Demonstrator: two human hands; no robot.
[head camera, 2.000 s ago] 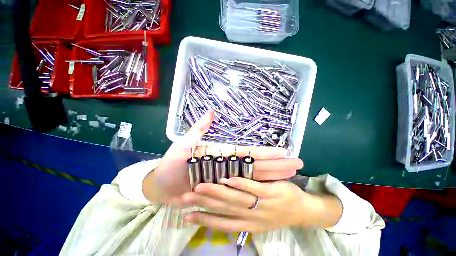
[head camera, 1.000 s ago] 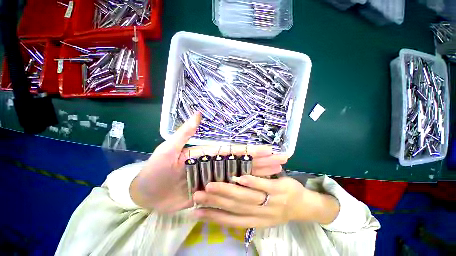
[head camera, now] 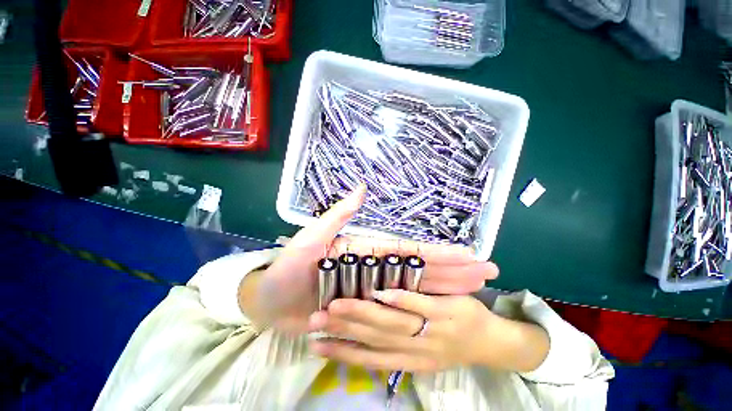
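Observation:
A row of several silver stepped pins (head camera: 370, 275) lies side by side across my left palm, thick dark-ringed ends up with pale centres and thin stems behind. My left hand (head camera: 281, 281) is bare, palm up, holding the row, its thumb raised at the left. My right hand (head camera: 425, 327), with a ring on one finger, lies over the lower ends of the pins. A slim dark stick, perhaps a marker pen (head camera: 393, 385), sticks out below my right hand. The white parts tub (head camera: 510, 172) heaped with loose pins stands just beyond my hands.
Red bins (head camera: 258, 104) with loose pins stand at the left, near a black arm (head camera: 80, 160). A clear box (head camera: 385, 44) with pins in rows is at the back. A clear tub (head camera: 664, 209) of pins is at the right. A white label (head camera: 531, 192) lies beside the white tub.
The view has shifted, so the bench things sit further right in the picture. My hands stay together around the row of pins, with small finger shifts.

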